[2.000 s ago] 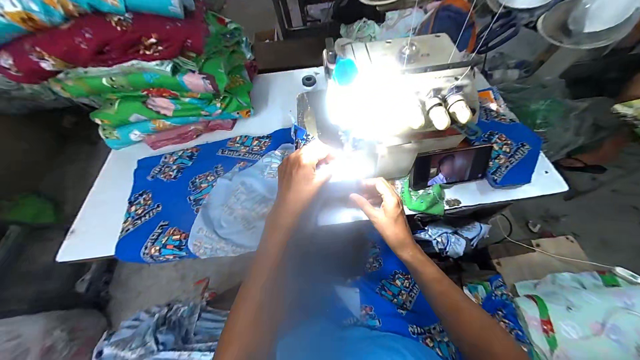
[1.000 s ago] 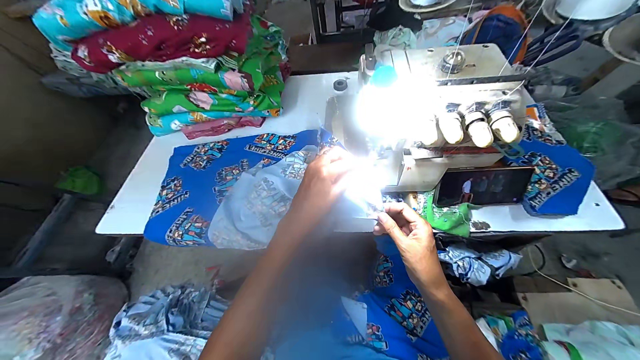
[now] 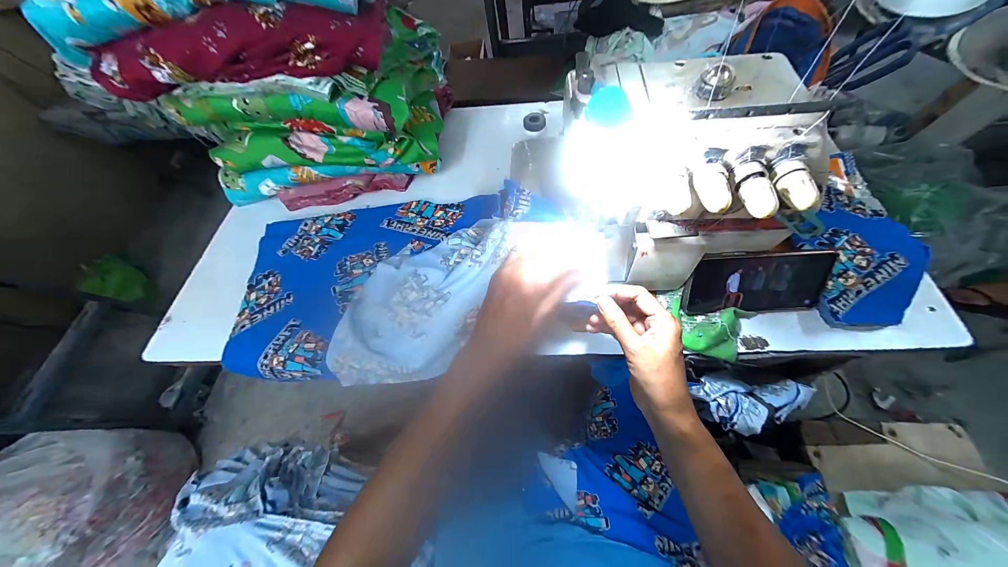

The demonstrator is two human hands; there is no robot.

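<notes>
An overlock sewing machine [image 3: 732,102] stands on a white table, its needle area washed out by a bright lamp [image 3: 602,157]. My left hand [image 3: 524,295] lies on the fabric just left of that glare, its fingertips blurred and partly lost in the light. My right hand [image 3: 642,323] is at the table's front edge below the machine, thumb and forefinger pinched together at a fabric edge; the glare hides most of what they hold. Blue printed fabric [image 3: 315,268] spreads to the left, its pale reverse side [image 3: 409,307] folded over. More blue printed fabric [image 3: 638,472] hangs over my lap.
Folded printed fabrics [image 3: 315,110] are piled at the table's back left. A phone [image 3: 760,281] leans against the machine, beside a green cloth [image 3: 711,331] and a blue printed piece [image 3: 874,268]. Thread runs down from above. Fabric heaps [image 3: 260,496] and a plastic sack [image 3: 94,496] lie below.
My right hand, spread near the needle area two seconds ago, has drawn toward the front edge and its fingers have pinched together. The view has shifted left.
</notes>
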